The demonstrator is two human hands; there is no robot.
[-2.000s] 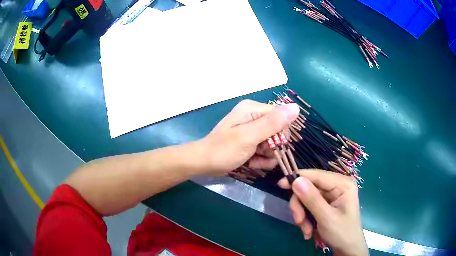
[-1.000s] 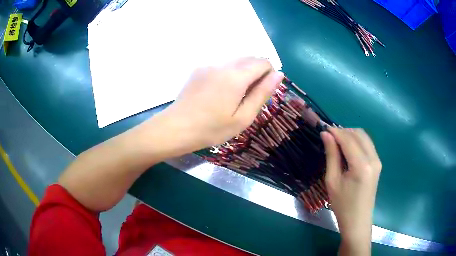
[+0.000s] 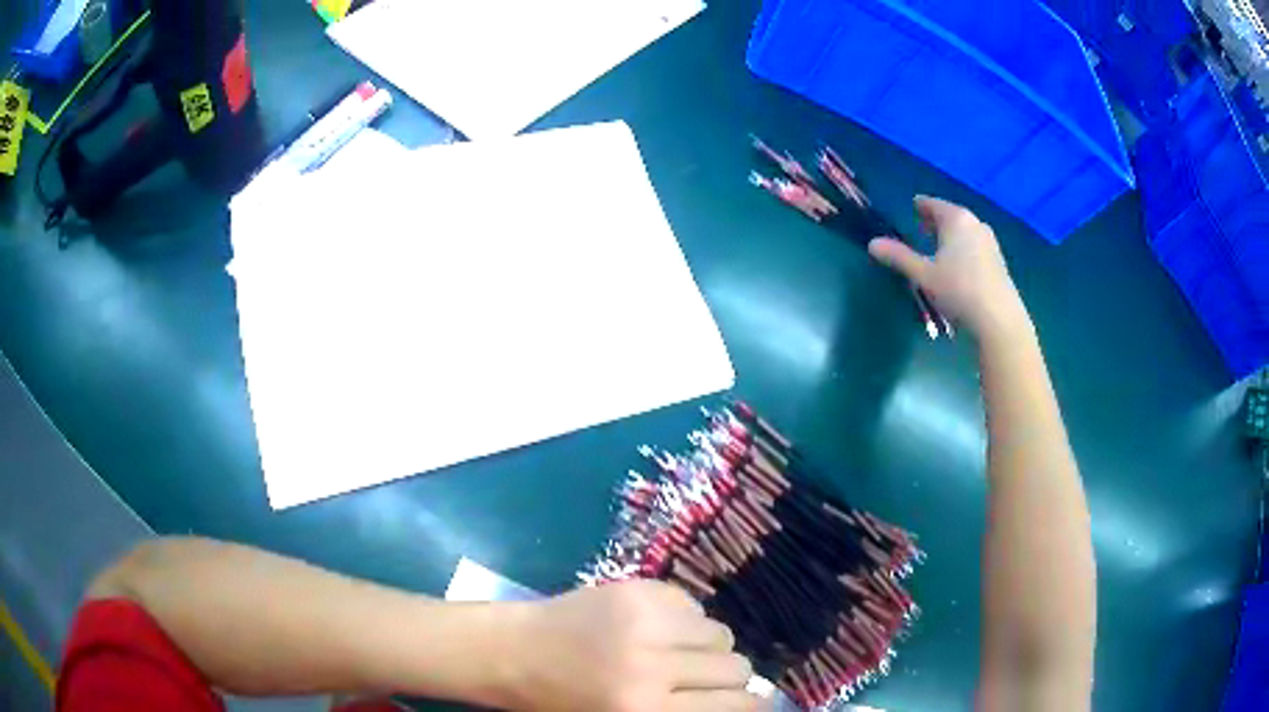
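Observation:
A large pile of short black wire leads with brown sections, red collars and silver fork tips lies on the dark green table. My left hand is at the near left edge of the pile, its fingers bent; what is under them is hidden. My right hand is stretched to the far side, over a small wire bundle. Its thumb and forefinger are apart. The thumb tip is at the bundle's black middle, and the hand covers part of the leads.
White paper sheets lie left of the pile, with more paper behind. A white marker pen and a black pistol-shaped tool are at the upper left. Blue bins stand at the far right. A yellow sign is at the left edge.
My right hand has left the pile and reached out to the small bundle. My left hand has moved down to the pile's near edge. The view has shifted, showing more of the bins.

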